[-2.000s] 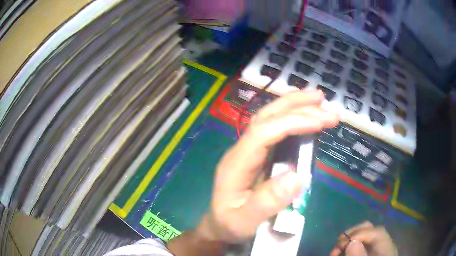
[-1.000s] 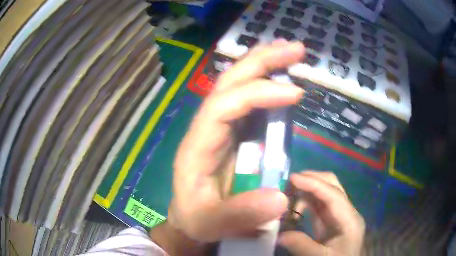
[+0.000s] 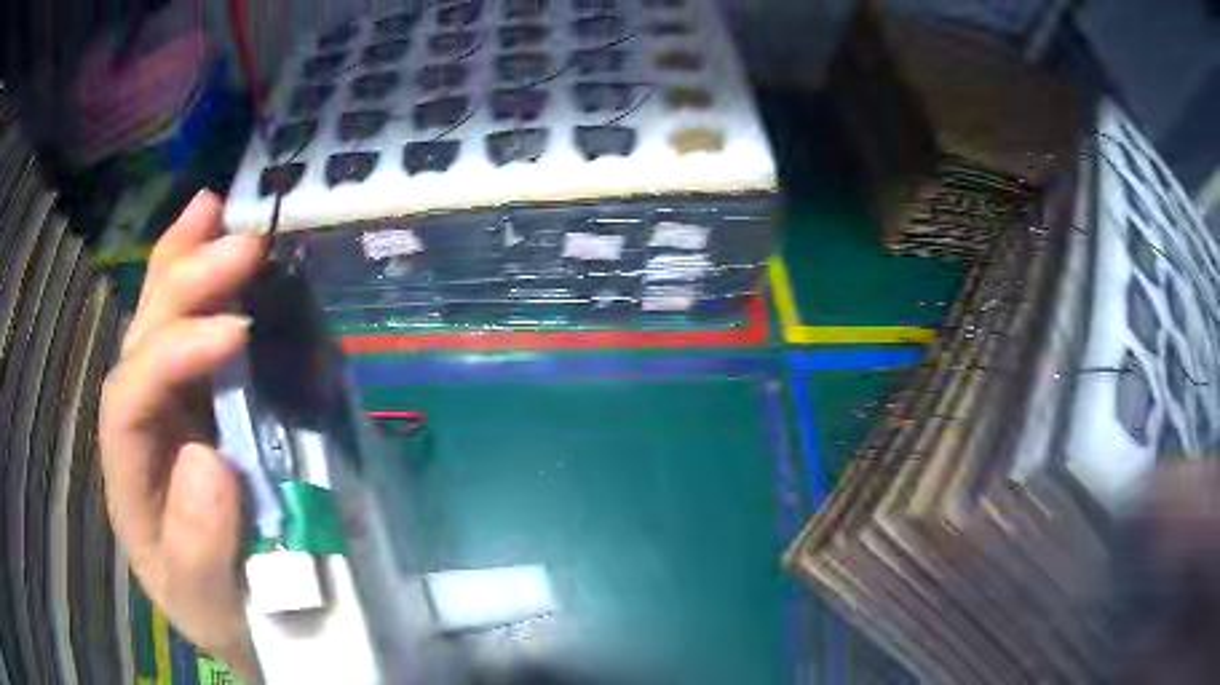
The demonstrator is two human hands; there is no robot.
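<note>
My left hand (image 3: pixel 174 415) is at the left, its fingers and thumb curved against the side of the upright listening test fixture (image 3: pixel 315 642). The fixture has a blurred black body, a pale metal strip, green tape (image 3: pixel 313 518) and a small white connector block (image 3: pixel 285 582) below the tape. A blurred, skin-toned shape at the right edge, over the right tray stack, looks like my right hand (image 3: pixel 1180 535); it is cut off and its fingers cannot be made out. No speaker can be seen in either hand.
A foam tray (image 3: pixel 468 185) of black speakers tops a film-wrapped stack (image 3: pixel 535 274) behind the fixture. A tilted tray stack (image 3: pixel 923 522) with hanging wires is at the right, brown cardboard (image 3: pixel 990 107) behind it. Another stack (image 3: pixel 67 335) stands far left. A white card (image 3: pixel 490 596) lies on the mat.
The view has swung right, bringing the right tray stack into view. My right hand has moved from beside the fixture to the far right. My left hand stays at the fixture.
</note>
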